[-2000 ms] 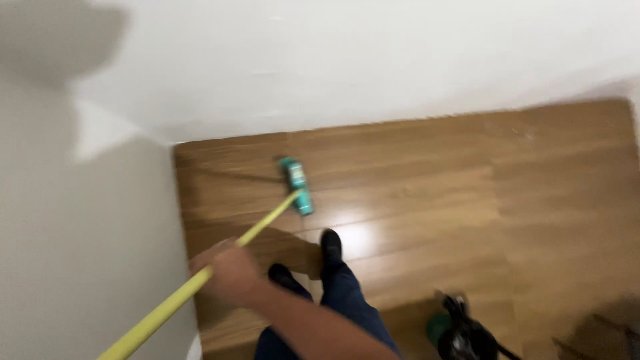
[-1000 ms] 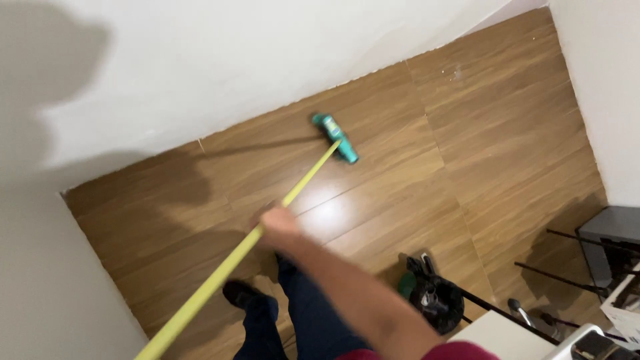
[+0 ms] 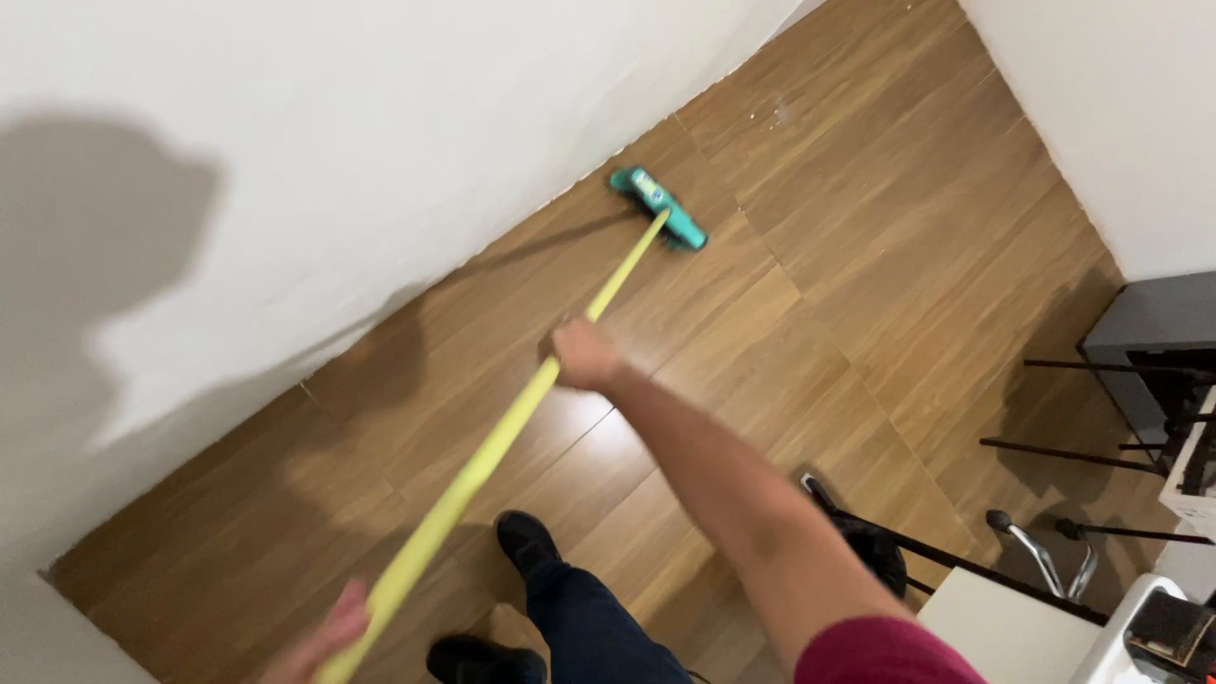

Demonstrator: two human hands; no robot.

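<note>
A push broom with a teal head [image 3: 660, 208] rests on the wood-look floor [image 3: 836, 285], close to the base of the white wall. Its long yellow handle [image 3: 484, 465] slants down to the lower left. My right hand [image 3: 584, 354] grips the handle around its middle, with the arm stretched out. At the bottom left, my left hand [image 3: 332, 636] lies against the upper part of the handle; its fingers are blurred and partly cut off by the frame, so its grip is unclear.
White walls [image 3: 380, 114] bound the floor. Small white debris [image 3: 769, 112] lies beyond the broom head. At the lower right are a black bag [image 3: 874, 551], a white tabletop [image 3: 1007, 627], dark metal legs, a chair base [image 3: 1045, 560] and a grey box [image 3: 1154, 313]. My shoes [image 3: 525, 541] are below.
The broom head has moved along the wall, away from the left corner. My right hand stays on the handle, and my left hand has come into view. The view has turned toward the right.
</note>
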